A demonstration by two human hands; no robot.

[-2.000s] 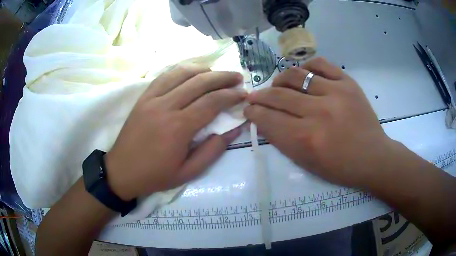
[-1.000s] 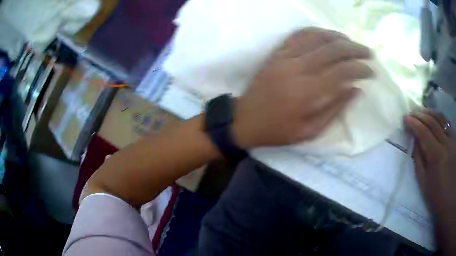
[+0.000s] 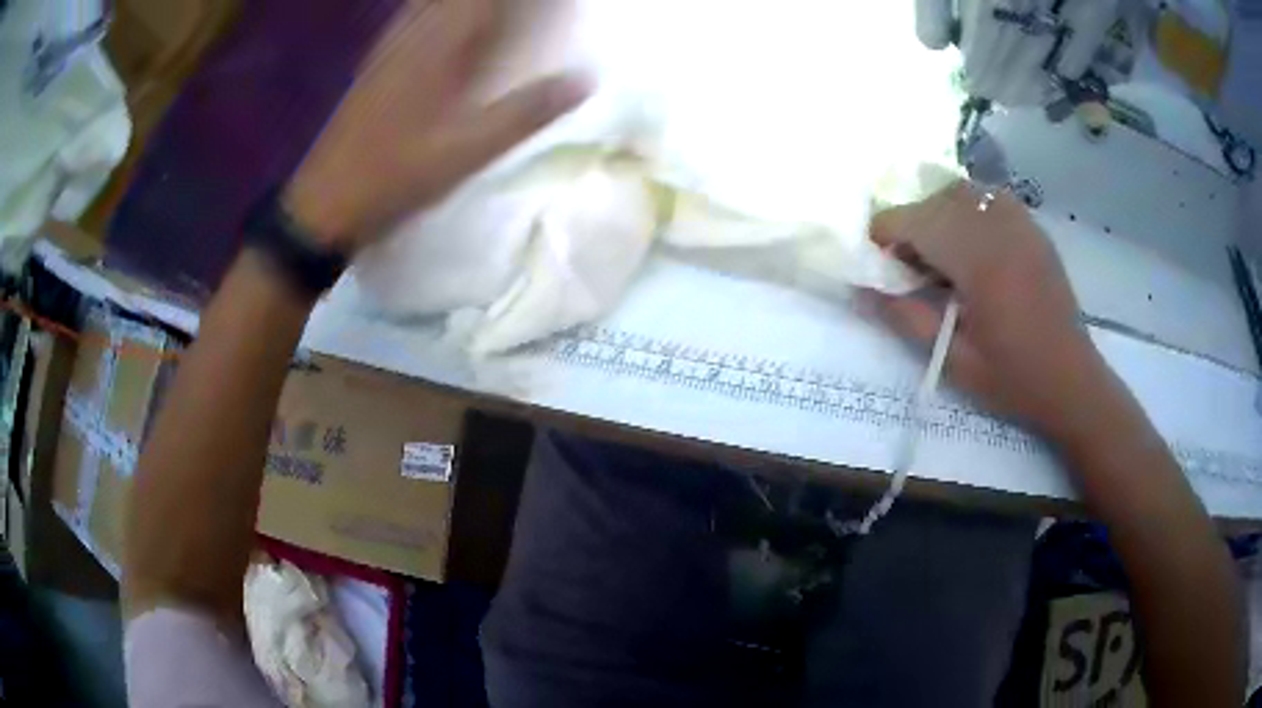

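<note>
The cream garment piece (image 3: pixel 581 235) lies bunched on the white machine table, glaring white under the lamp. My right hand (image 3: pixel 976 277) pinches its edge just in front of the sewing machine's needle area. A narrow white strip (image 3: pixel 920 415) hangs from that hand over the table's front edge. My left hand (image 3: pixel 429 125) is at the upper left, blurred, over the cloth's left side, with fingers apart; whether it touches the cloth is unclear. The sewing machine head (image 3: pixel 1031 49) is at the upper right.
A ruler tape (image 3: pixel 775 390) runs along the table's front. Purple covering (image 3: pixel 229 138) lies at the left. Below are a cardboard box (image 3: pixel 353 470) and a red-edged box with a cream bundle (image 3: pixel 305 636). Dark slim tools (image 3: pixel 1246 293) lie at the far right. The wearer's dark-clothed lap shows below.
The view has swung left, then partly back. My left hand has moved left, away from the needle area. My right hand still pinches the cloth edge and strip near the machine.
</note>
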